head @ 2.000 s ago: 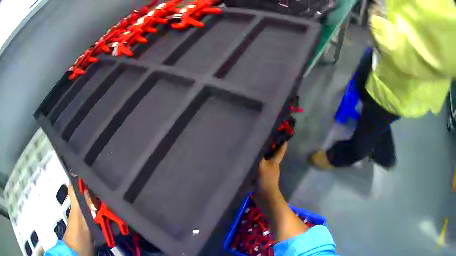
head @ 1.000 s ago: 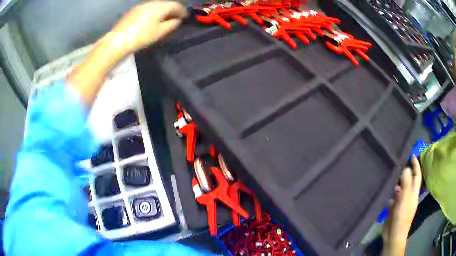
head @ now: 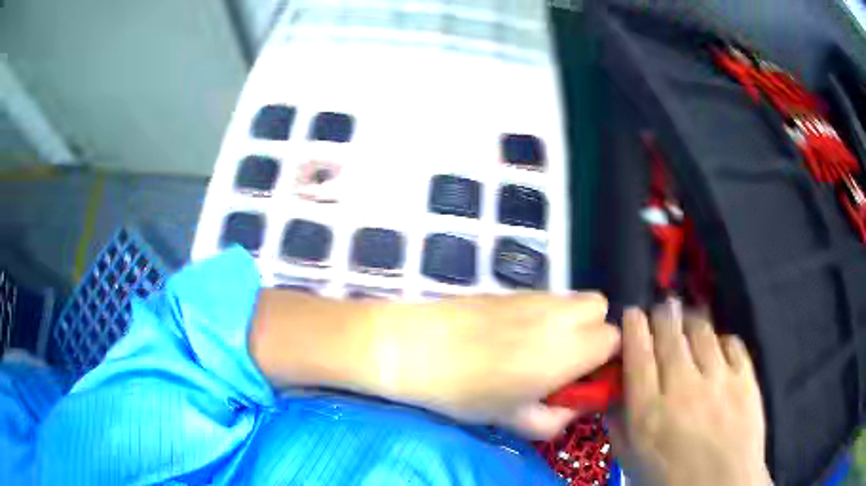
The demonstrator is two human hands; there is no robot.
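Note:
My left hand (head: pixel 513 351) reaches across the front of the white blister tray (head: pixel 418 104) and is closed around a red spring clamp (head: pixel 591 391). My right hand (head: pixel 688 389) is beside it, blurred, its fingers up against the near edge of the large black foam tray (head: pixel 788 237); whether it holds anything cannot be told. Smartwatch bodies (head: pixel 378 249) sit in the white tray's pockets, mostly black, one pinkish watch back (head: pixel 318 179). More red clamps (head: pixel 669 237) stand at the left of the black foam tray, partly hidden.
A blue bin of loose red clamps (head: pixel 581 454) is below my hands. A row of red clamps (head: pixel 821 142) lies at the black tray's far right. A blue lattice crate (head: pixel 112 285) stands at lower left on the grey floor. A pale panel (head: pixel 123 76) is at upper left.
The view has swung left over the white tray. My left hand has come down from the black tray's far edge to a red clamp, and my right hand has moved in beside it.

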